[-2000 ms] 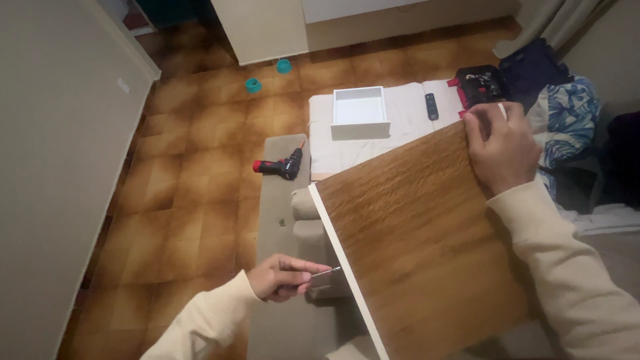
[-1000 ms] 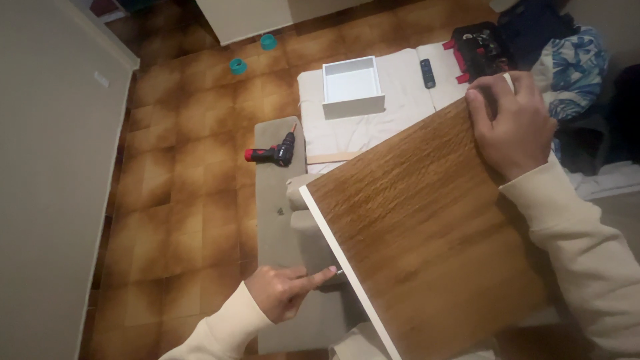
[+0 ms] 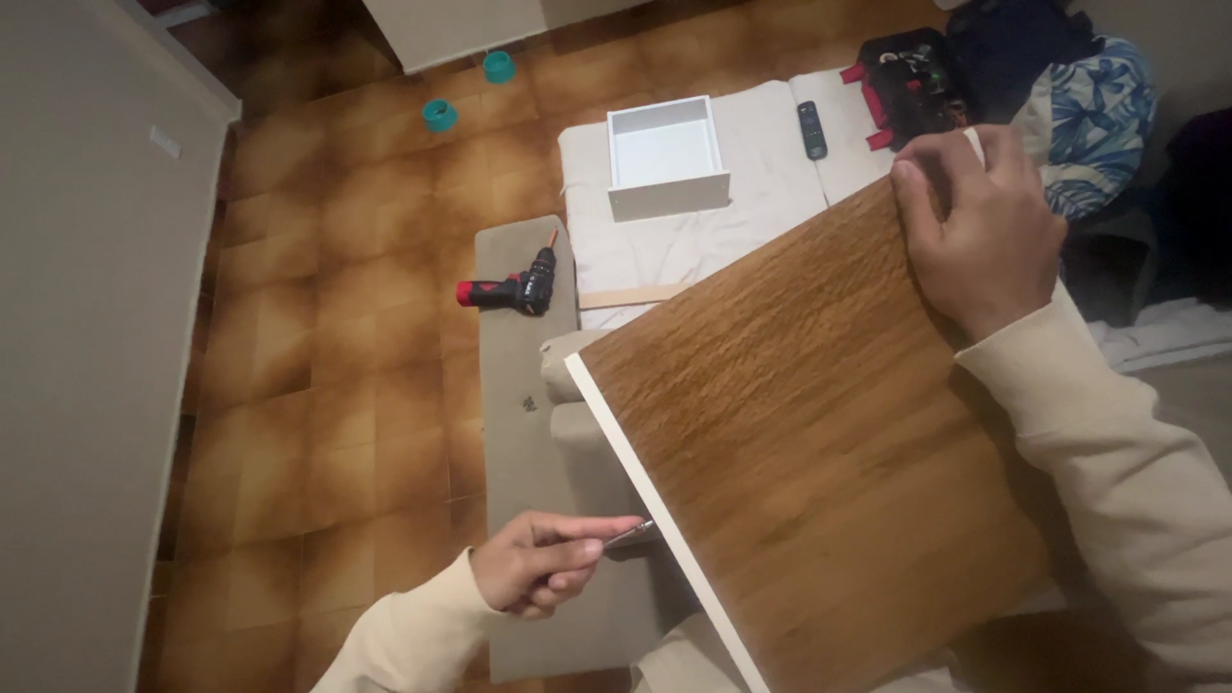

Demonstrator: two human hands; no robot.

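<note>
My right hand grips the upper right edge of a wood-grain panel, thumb on its top face. A white edge runs along the panel's left side. My left hand pinches a small thin metal piece, perhaps a screw or pin, between thumb and index finger, its tip at the panel's white edge. What lies under the panel is hidden.
Beyond the panel, a white drawer, a wooden strip and a remote control lie on pale cloth. A cordless drill and small dark pieces rest on the armrest. An open tool case stands far right.
My left fingers, extended near the white edge a second ago, now show the metal piece more clearly between them. My right hand keeps its hold on the panel.
</note>
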